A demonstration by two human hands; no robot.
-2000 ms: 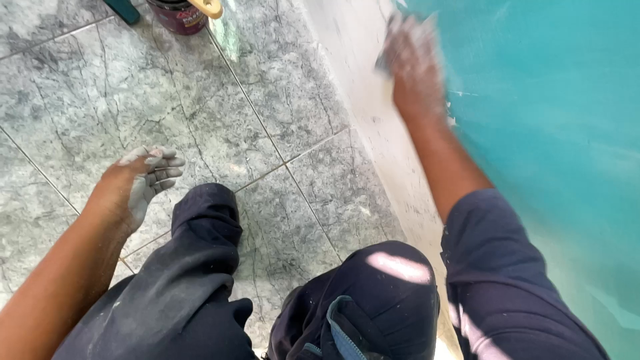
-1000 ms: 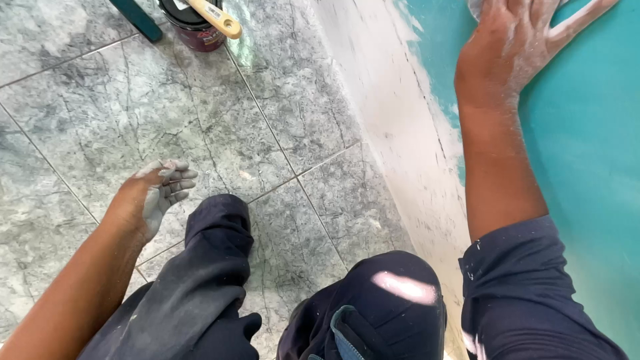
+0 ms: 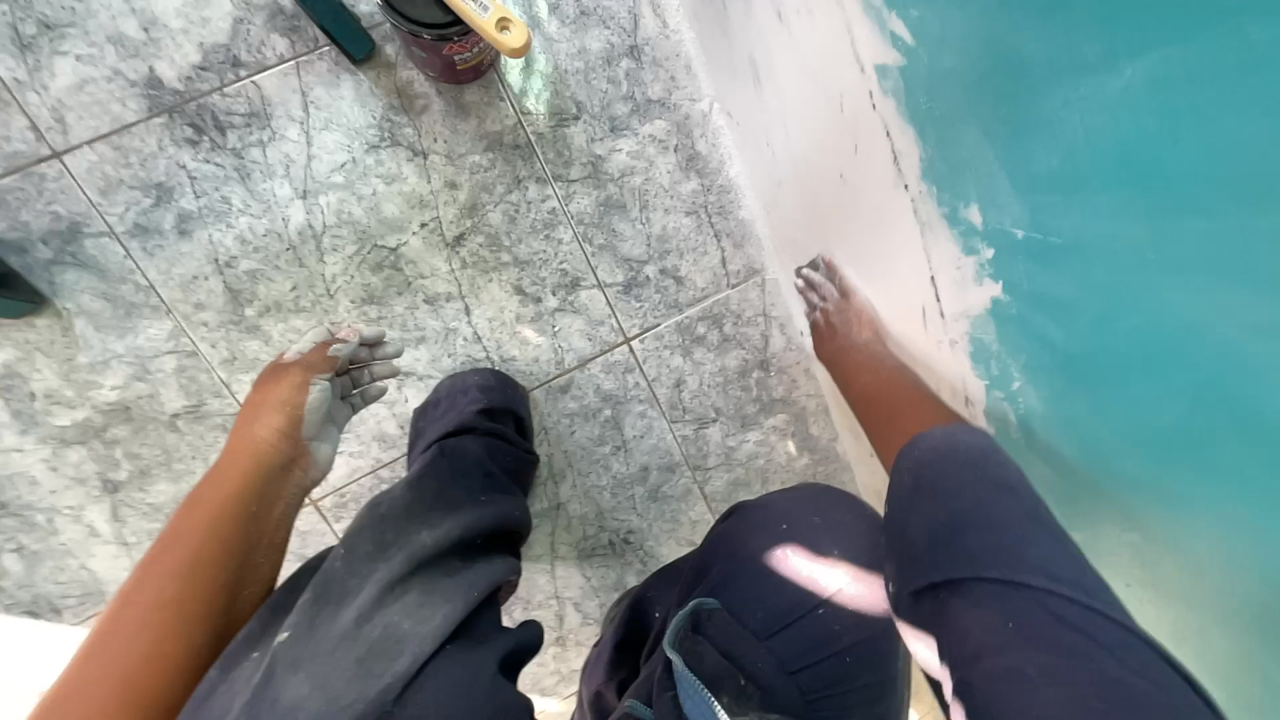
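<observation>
My left hand (image 3: 340,385), coated in pale dust, hangs over the grey tiled floor (image 3: 640,230) left of my knee, fingers loosely curled and apart with nothing in them. Low against the wall, at the whitish patched strip (image 3: 850,150) beside the floor, is my right hand (image 3: 838,305), also dusty, its fingers bent; whether it holds something small cannot be told. Right of the white strip, the wall is painted turquoise (image 3: 1130,180). The strip's edge is ragged, with dark cracks or marks along it.
A dark tub with a maroon label (image 3: 450,60) stands at the top, a brush with a pale yellow handle (image 3: 505,32) lying across it. Beside it is a dark green bar-shaped object (image 3: 345,30). Another dark green object (image 3: 15,290) shows at the left edge. My knees fill the bottom.
My right hand has come down from high on the turquoise wall to the foot of the white strip. A light-coloured object partly visible under it one second ago no longer shows. My left hand stays much the same.
</observation>
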